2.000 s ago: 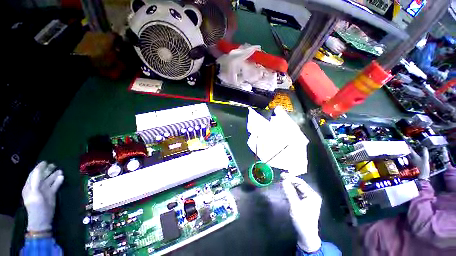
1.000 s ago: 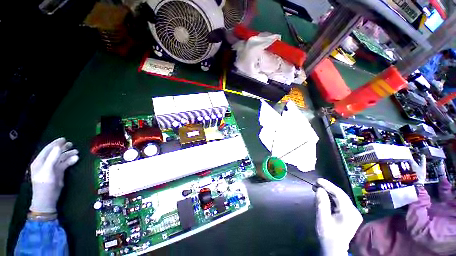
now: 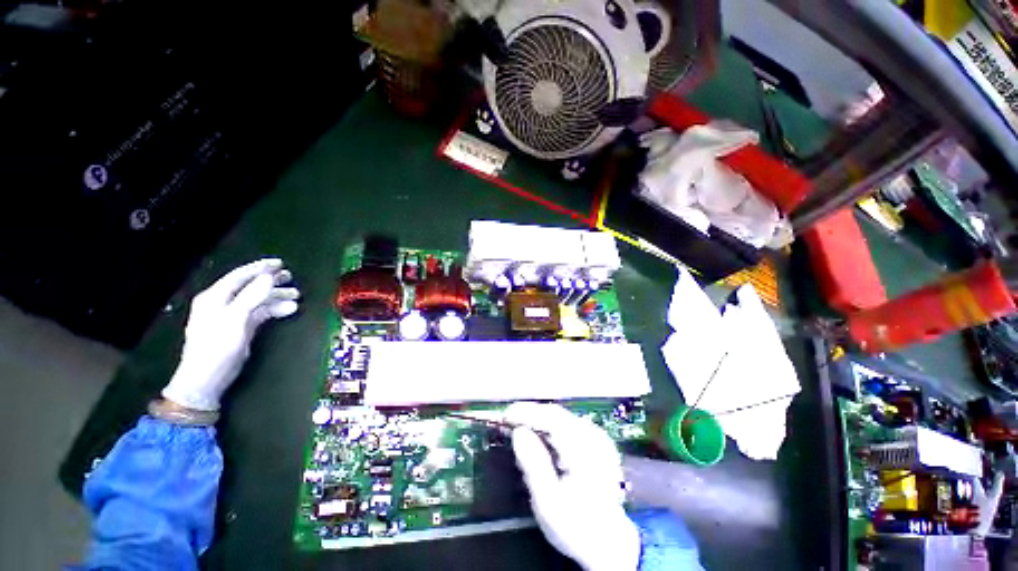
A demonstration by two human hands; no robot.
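Note:
The green power supply board (image 3: 419,468) lies on the bench in front of me, with a long white heatsink (image 3: 505,373) across it and two copper-red coils (image 3: 404,296) at its upper left. My right hand (image 3: 569,474), white gloved, is over the board's lower right and holds a thin dark stick (image 3: 469,418). The stick points left, its tip close to the long heatsink's lower edge; contact cannot be told. The green cup (image 3: 694,436) stands right of the board with thin sticks in it. My left hand (image 3: 229,329), gloved and empty, rests left of the board, fingers apart.
A crumpled white sheet (image 3: 737,363) lies behind the cup. A panda-shaped fan (image 3: 555,84) and a black box (image 3: 698,232) with white cloth stand at the back. Black trays (image 3: 123,167) are at the left. Another board (image 3: 921,468) and a red-orange tube (image 3: 932,307) are at the right.
My right hand has moved left from beside the cup to over the board, with the stick in it. The view has turned, so the board shows farther right. My left hand remains beside the board.

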